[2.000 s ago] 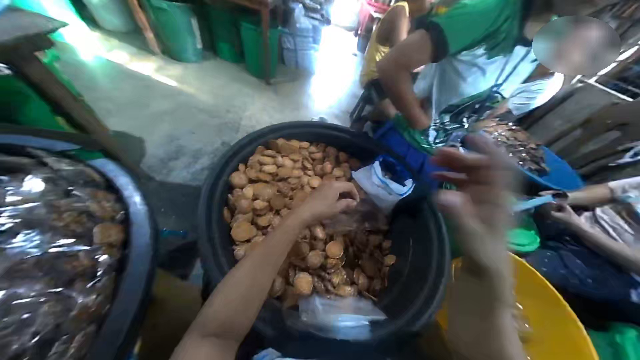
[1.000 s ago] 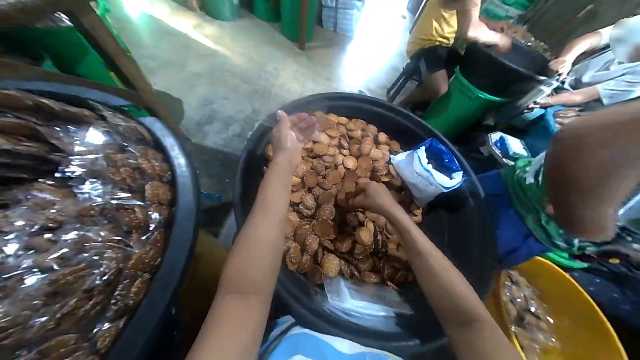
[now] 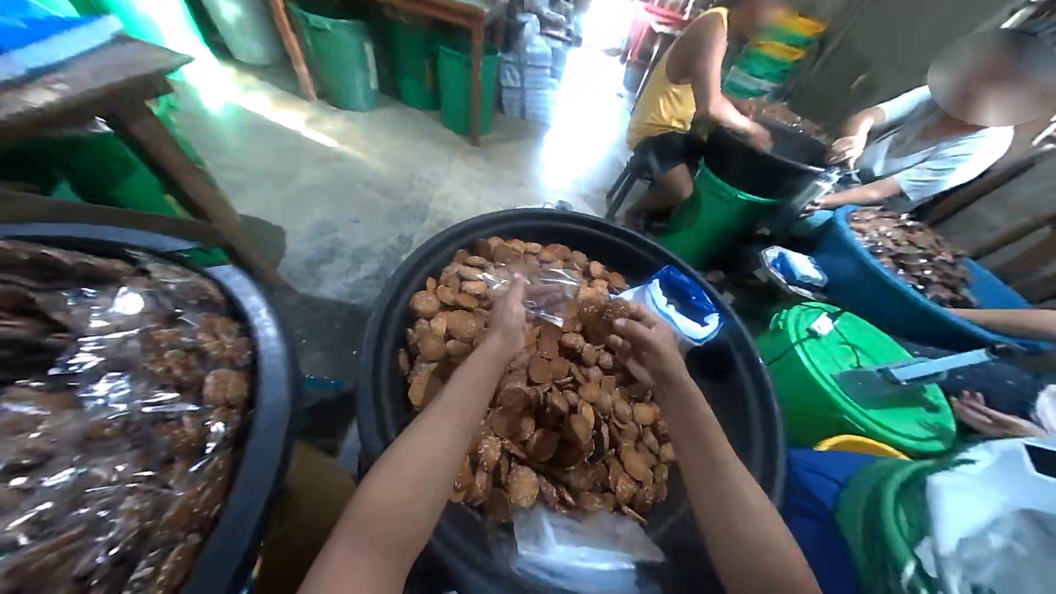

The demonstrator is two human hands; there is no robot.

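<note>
A wide black plastic basin holds a heap of round brown biscuits. Over the back of the heap, my left hand holds a clear plastic bag. To its right, my right hand grips a few of the biscuits between fingers and thumb, near the bag. A white and blue bag with its top folded open stands inside the basin at the right. Flat clear plastic bags lie at the near side of the heap.
At the left is another black basin full of filled clear packets. A wooden table stands behind it. At the right are a green lidded bucket, a blue basin and co-workers around a black tub.
A clear bag now shows in my left hand. My right hand has come up out of the heap with biscuits. The co-worker in green at the right is out of view.
</note>
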